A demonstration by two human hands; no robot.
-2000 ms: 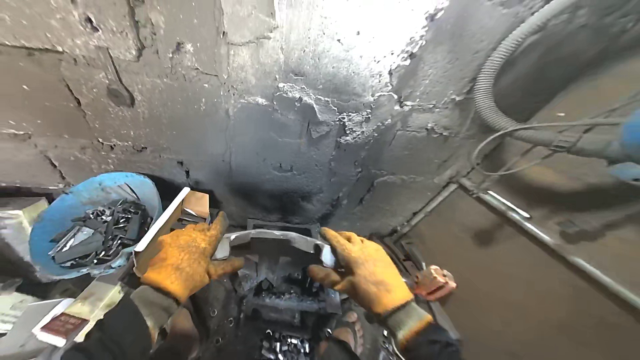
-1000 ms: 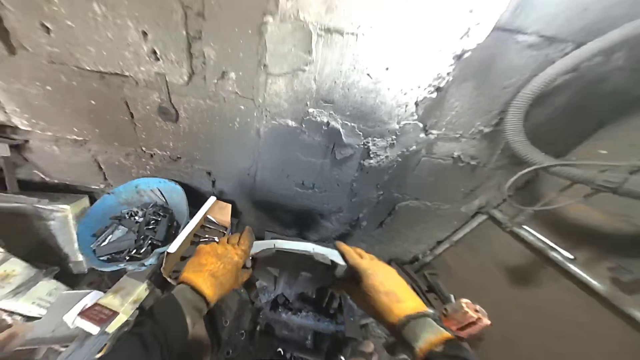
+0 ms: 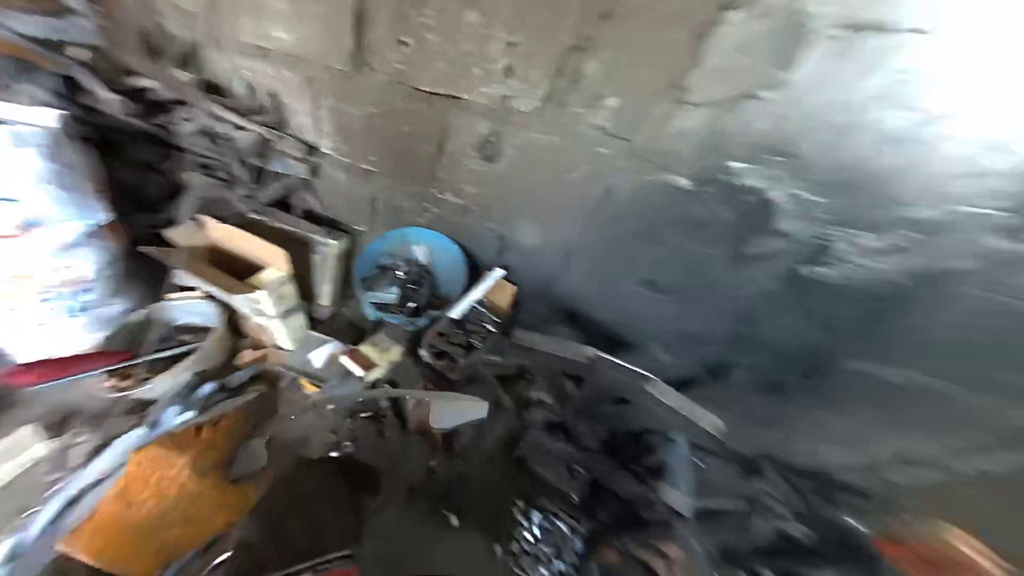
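An orange, leather-like shape [image 3: 168,488] fills part of the lower left; it may be my gloved left hand, but blur hides any fingers and whatever they hold. I cannot make out my right hand. A grey, curved strip [image 3: 624,372] runs along the far side of the dark, cluttered work spot, by the wall. Small shiny metal pieces [image 3: 548,540] lie at the bottom centre. Left of the strip, a blue tub [image 3: 456,268] holds dark metal scraps, and an open box [image 3: 502,296] beside it holds more metal pieces.
A sooty block wall [image 3: 520,160] rises behind everything. An open cardboard box [image 3: 232,268] stands left of the tub, among piled odds and ends. A curved grey piece with a pale end [image 3: 456,412] lies in front. A reddish thing [image 3: 936,548] sits at lower right.
The view has swung left and is blurred. Both orange-gloved hands were at the curved strip earlier; neither is seen there now.
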